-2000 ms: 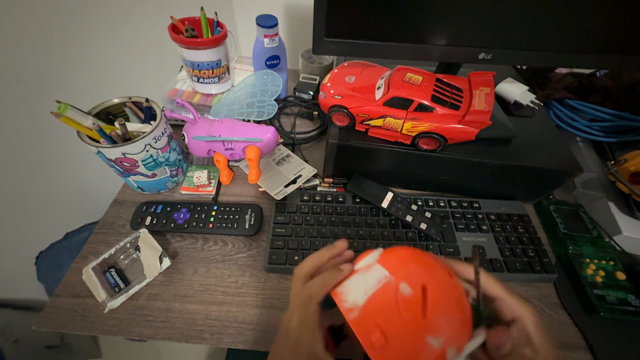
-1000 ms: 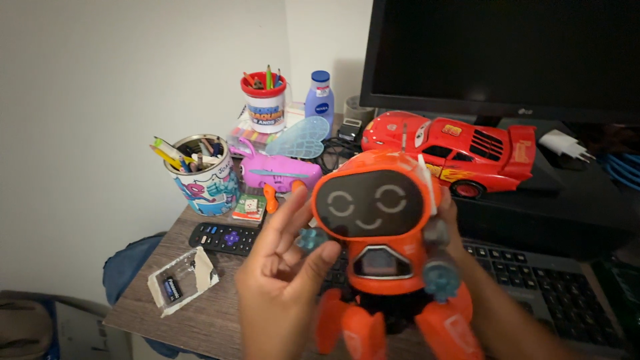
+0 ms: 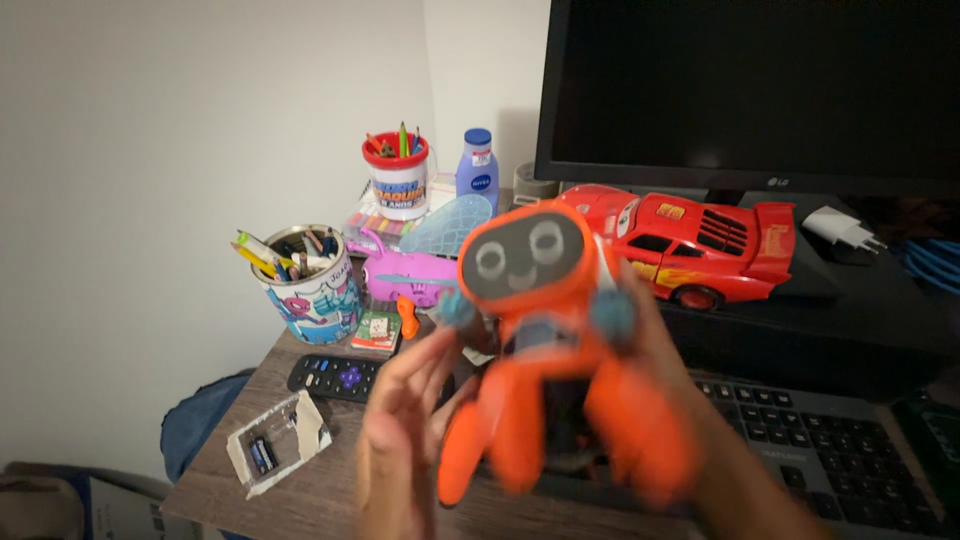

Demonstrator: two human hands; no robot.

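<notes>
An orange toy robot [image 3: 559, 330] with a dark smiling face, teal hands and several orange legs is held up above the desk, tilted and blurred by motion. My right hand [image 3: 660, 360] holds it from behind on its right side; the fingers are mostly hidden behind the body. Beside the robot's left side is my left hand [image 3: 416, 405], its fingers apart and curved near the teal hand and the legs; whether it touches the toy is unclear. Behind the toy lies a pink winged toy insect [image 3: 409, 277].
Around the toy stand a red toy car [image 3: 694, 247], a monitor [image 3: 750, 90], a keyboard [image 3: 795, 435], a remote control [image 3: 334, 376], a torn blister pack [image 3: 300, 442] with a battery [image 3: 262, 454], a pencil tin [image 3: 315, 300], a pencil mug [image 3: 401, 184] and a lotion bottle [image 3: 478, 172].
The toy robot has been raised from low over the keyboard and turned so its face shows; now it leans sideways. My left hand's fingers have moved lower beside it. The view has swung left.
</notes>
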